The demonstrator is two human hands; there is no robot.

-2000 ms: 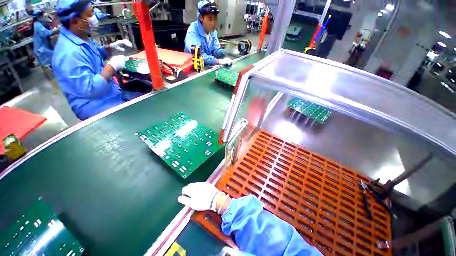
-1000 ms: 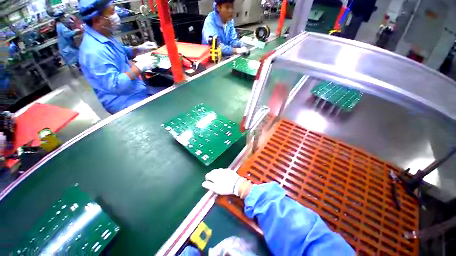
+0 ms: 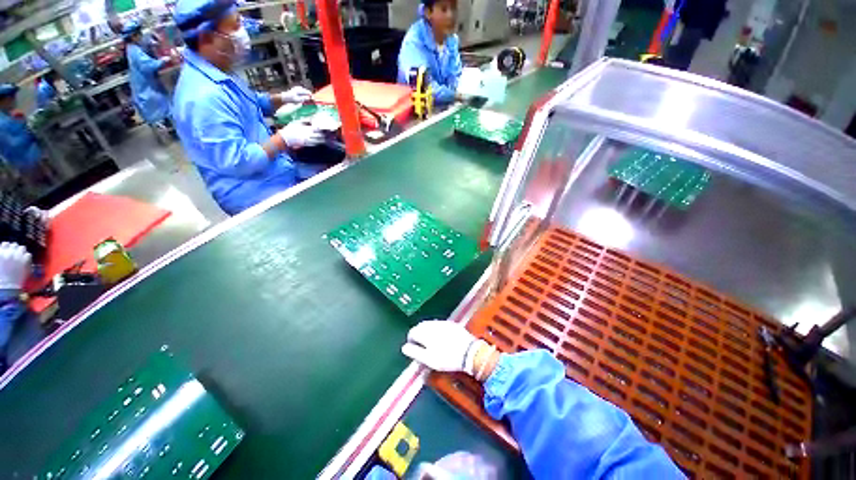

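A green circuit board (image 3: 405,253) lies on the green conveyor belt (image 3: 282,328) beside the clear cover. A second board (image 3: 155,427) lies at the lower left, cut off by the picture's edge. My right hand (image 3: 443,348), in a white glove, rests on the belt's edge rail at the near corner of the orange-brown slotted rack (image 3: 638,347). It holds nothing visible. My left hand (image 3: 460,466) is gloved, blurred and cut off at the bottom, near a yellow part (image 3: 399,447). Its fingers are unclear.
The clear cover (image 3: 695,122) stands over the rack's far end, with a board (image 3: 661,176) visible through it. Another board (image 3: 488,126) lies farther up the belt. Dark tools (image 3: 771,364) lie at the rack's right. People sit across the belt beside a red post (image 3: 340,75).
The view has turned left, so belt, boards and rack appear farther right. My left hand has come into view at the bottom. My right hand stays on the edge rail.
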